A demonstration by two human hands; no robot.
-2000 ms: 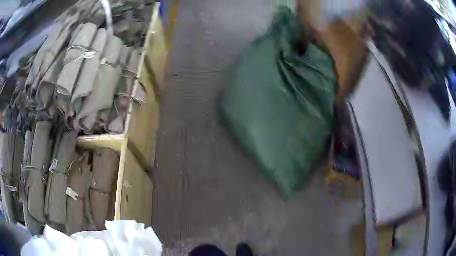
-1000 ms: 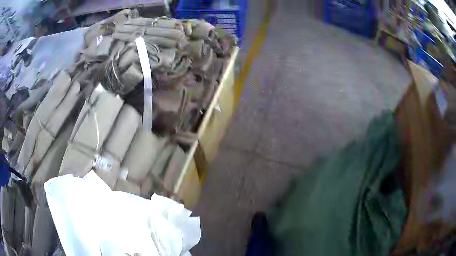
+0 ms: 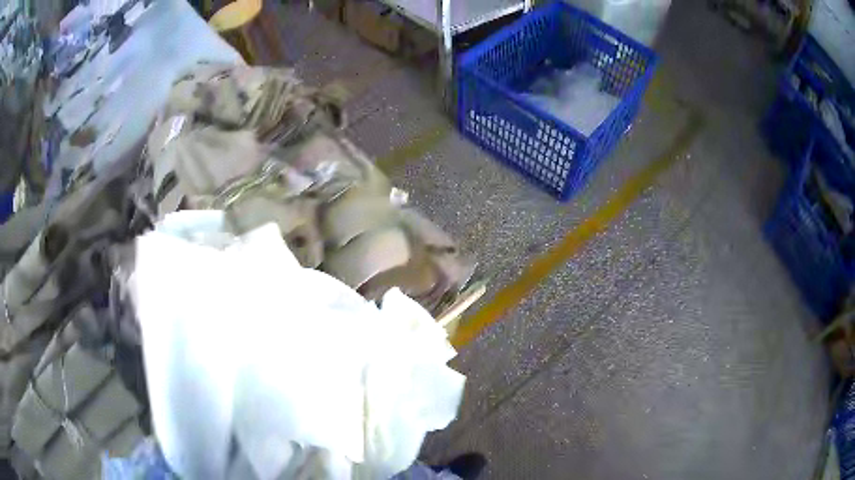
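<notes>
A large armful of white cut pieces (image 3: 300,356) with ragged edges fills the lower left of the view, close to the camera and above the floor. It overlaps the heap of tan-brown cloth bundles behind it. Neither of my hands can be made out. A bit of light blue cloth shows at the bottom edge under the white pieces, but no fingers show.
Tied tan-brown cloth bundles (image 3: 366,230) are heaped at the left. A blue plastic crate (image 3: 520,141) with whitish contents stands ahead beside a metal-legged table. Blue crates (image 3: 806,239) line the right edge. A yellow line (image 3: 553,267) crosses the speckled floor. A yellow-brown stool (image 3: 236,13) is top left.
The view has moved forward past the wooden-sided bin. The green sack has left the picture, and the blue crate with whitish contents now shows. The white pieces appear larger and higher in view.
</notes>
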